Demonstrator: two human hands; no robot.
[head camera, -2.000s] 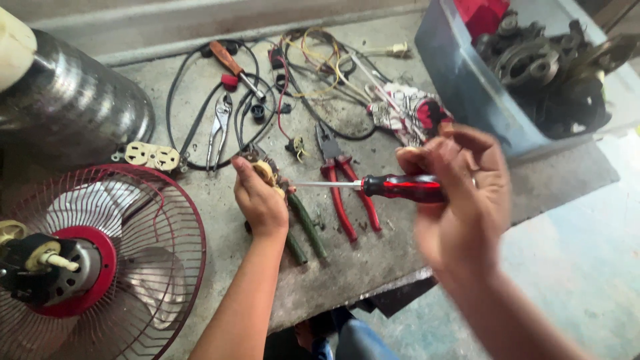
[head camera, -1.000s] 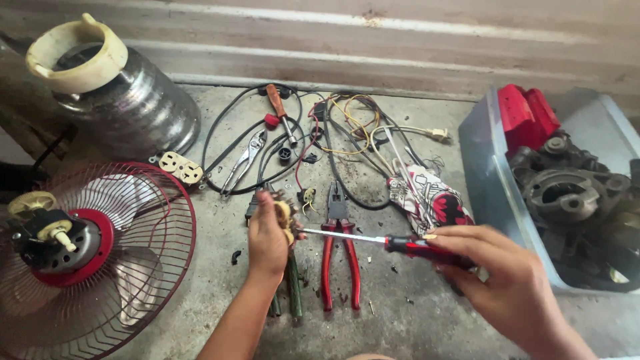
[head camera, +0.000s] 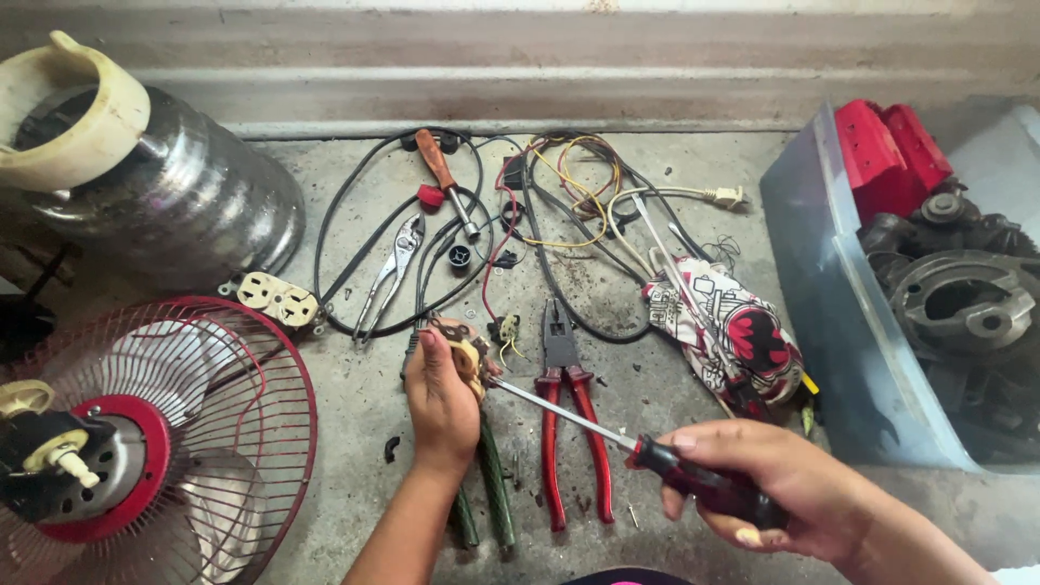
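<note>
My left hand grips a small cream-coloured electrical outlet with brownish metal parts. My right hand holds a screwdriver by its black and red handle, its tip at the right side of that piece. Below my left hand, green-handled pliers lie partly hidden. Red-handled combination pliers lie under the screwdriver's shaft. A small part with yellow wires rests just beyond the piece. Slip-joint pliers and an orange-handled nut driver lie farther back.
At left are a fan with a red wire guard, a ribbed metal container and a cream duplex outlet. Black cables loop behind my hands. A printed cloth and a plastic bin of metal parts stand right.
The screwdriver has tilted, its handle now lower than its tip, and my right hand has moved down with it. The view has shifted.
</note>
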